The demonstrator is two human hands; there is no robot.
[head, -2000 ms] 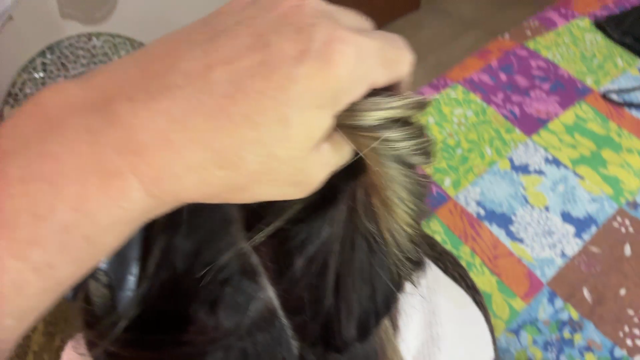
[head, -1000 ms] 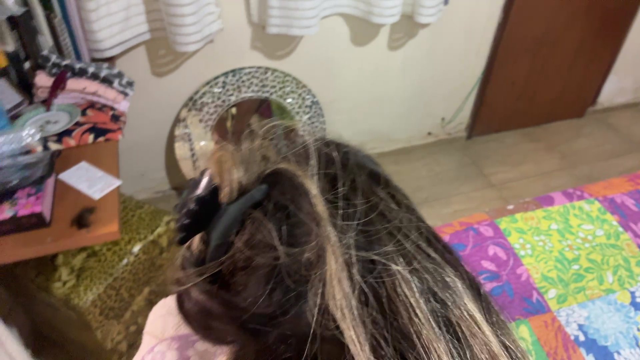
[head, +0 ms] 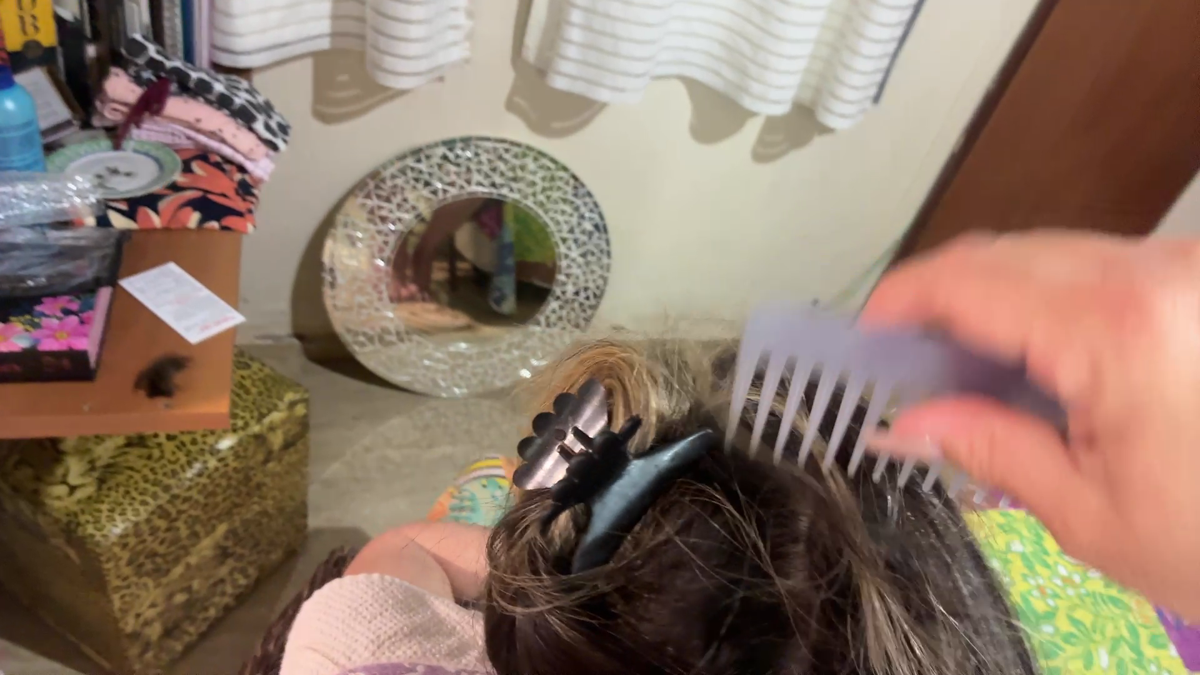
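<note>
My right hand [head: 1041,403] grips a pale purple wide-tooth comb [head: 825,375], its teeth pointing down at the right side of a seated person's head. The teeth overlap the crown; whether they are in the strands cannot be told. The person's dark hair [head: 750,581] has blonde streaks and hangs loose on the right. On the left of the head, a black claw clip [head: 628,497] and a brownish scalloped claw clip [head: 565,436] hold gathered hair. My left hand is not in view.
A round mosaic-framed mirror [head: 572,272] leans on the wall behind the person. At left, a wooden desk [head: 202,394] holds a paper, a plate and folded cloths, beside a leopard-print box [head: 216,525]. A patchwork bedspread [head: 1078,581] lies at right.
My right hand has come into view from the right with the comb. Two seconds ago a hand held a bunch of the hair; that grip is gone. The view has shifted.
</note>
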